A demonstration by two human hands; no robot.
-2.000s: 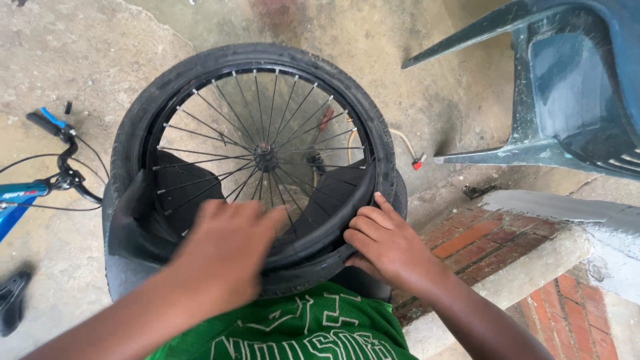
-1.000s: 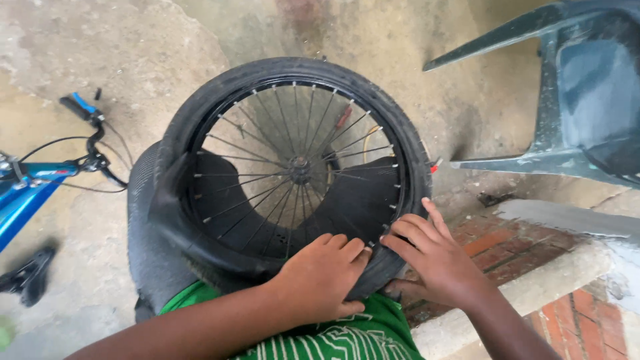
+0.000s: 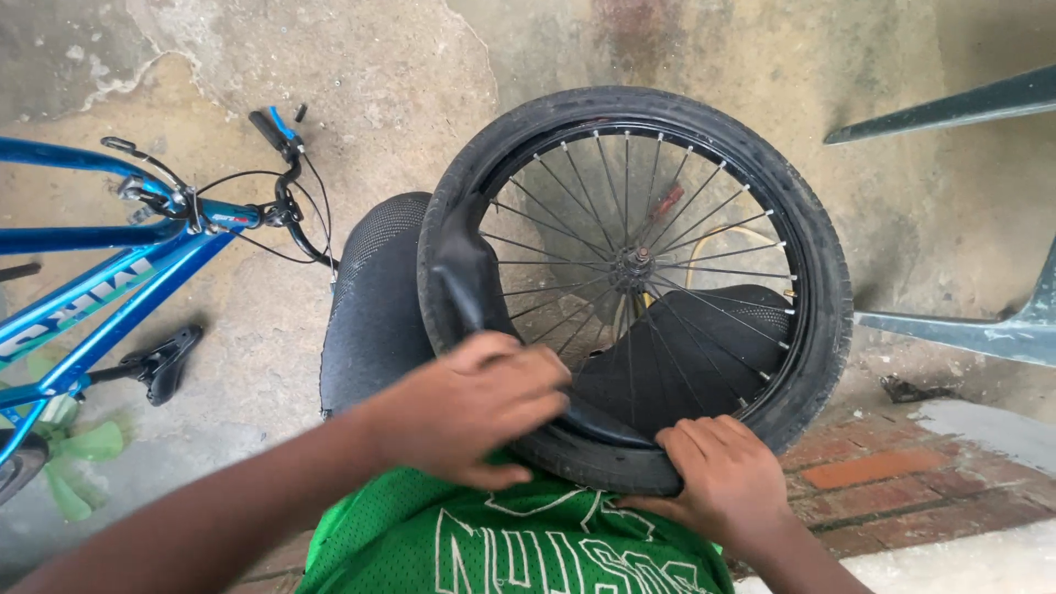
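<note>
A spoked bicycle wheel (image 3: 639,262) with a black rubber tire (image 3: 813,247) lies across my lap. Along its left and lower rim a black inner tube (image 3: 466,289) bulges out between tire and rim. My left hand (image 3: 474,408) is over the lower left of the wheel, slightly blurred, fingers half spread; whether it touches the tube cannot be told. With my right hand (image 3: 726,474) I grip the tire at the lower right, fingers on top at the rim beside the tube's end and thumb at the tire's outer side.
A blue bicycle frame (image 3: 124,280) with handlebar and black saddle (image 3: 169,363) lies at the left. Green chair legs (image 3: 949,111) reach in from the right. Brickwork (image 3: 891,487) is at the lower right. A red-handled tool (image 3: 667,202) and a thin yellowish hose (image 3: 709,235) show through the spokes.
My left hand has come away from the lower tire beside my right hand and moved left. My right hand stays at the lower right of the tire.
</note>
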